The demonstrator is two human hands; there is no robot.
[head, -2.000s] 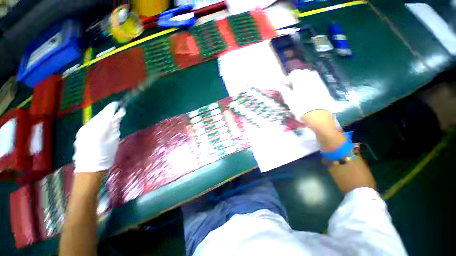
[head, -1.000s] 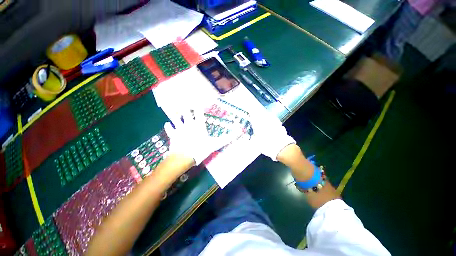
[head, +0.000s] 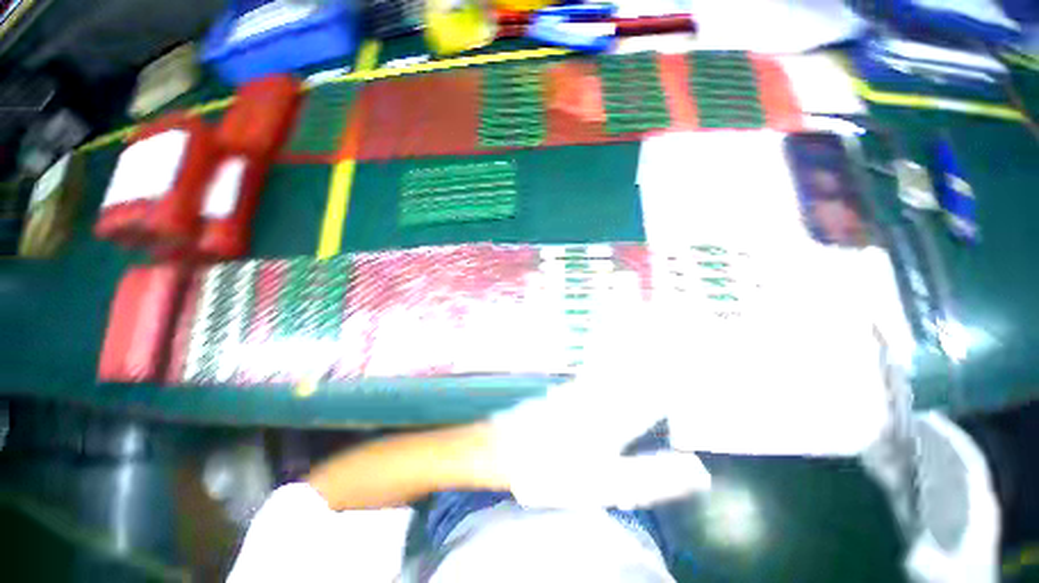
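Observation:
The image is strongly blurred. My left hand [head: 592, 438] in a white glove is at the bench's front edge, below the white paper [head: 712, 182]; I cannot tell whether it holds anything. A green and white board panel [head: 718, 279] shows faintly over the paper, beyond my left hand. My right sleeve [head: 957, 490] is at the lower right; my right glove merges with the bright paper, and its fingers cannot be made out. A panel with white discs [head: 575, 290] lies on the pink bubble wrap [head: 444, 313]. A separate green panel [head: 458, 191] lies on the mat.
Red wrapped bundles [head: 148, 182] stand at the left. More green panels [head: 513, 103] lie on red wrap along the back. A phone [head: 828, 188] lies at the paper's right, with a caliper [head: 917, 228] and a blue tube [head: 957, 194] beyond. Blue scissors [head: 573, 25] are behind.
The view has swung left, showing the red bundles again. My left hand has moved from the panel over the paper towards the bench's front edge. A green panel has come onto the mat since the earliest frame.

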